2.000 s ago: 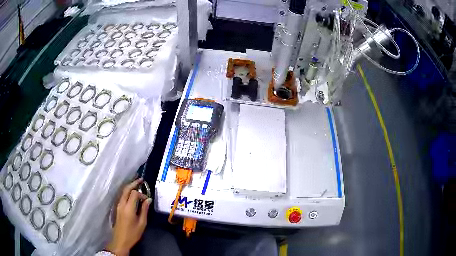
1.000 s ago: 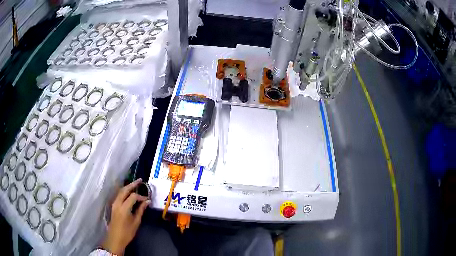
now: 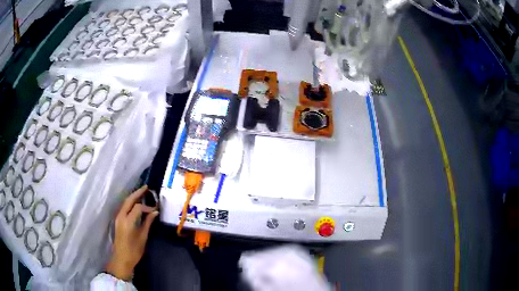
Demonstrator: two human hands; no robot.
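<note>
My left hand (image 3: 131,227), bare, holds a ring part (image 3: 149,199) between thumb and fingers, just left of the machine's front left corner. A blurred white-gloved right hand (image 3: 281,268) is at the bottom edge, below the front panel; its fingers cannot be made out. The right orange fixture (image 3: 313,121) has a dark round opening with a ring-shaped rim in it. The left orange fixture (image 3: 259,82) has black clamp blocks (image 3: 262,113) in front of it.
The teach pendant (image 3: 206,132) lies on the bed's left side, its orange cable over the front edge. A red emergency stop (image 3: 325,227) and start button (image 3: 349,227) are on the front panel. Foam trays of rings (image 3: 62,173) stand at left.
The machine head has moved up and back from the right fixture, and the fixtures have come forward on the bed. The white-gloved hand has come in at the bottom. My left hand still holds the ring.
</note>
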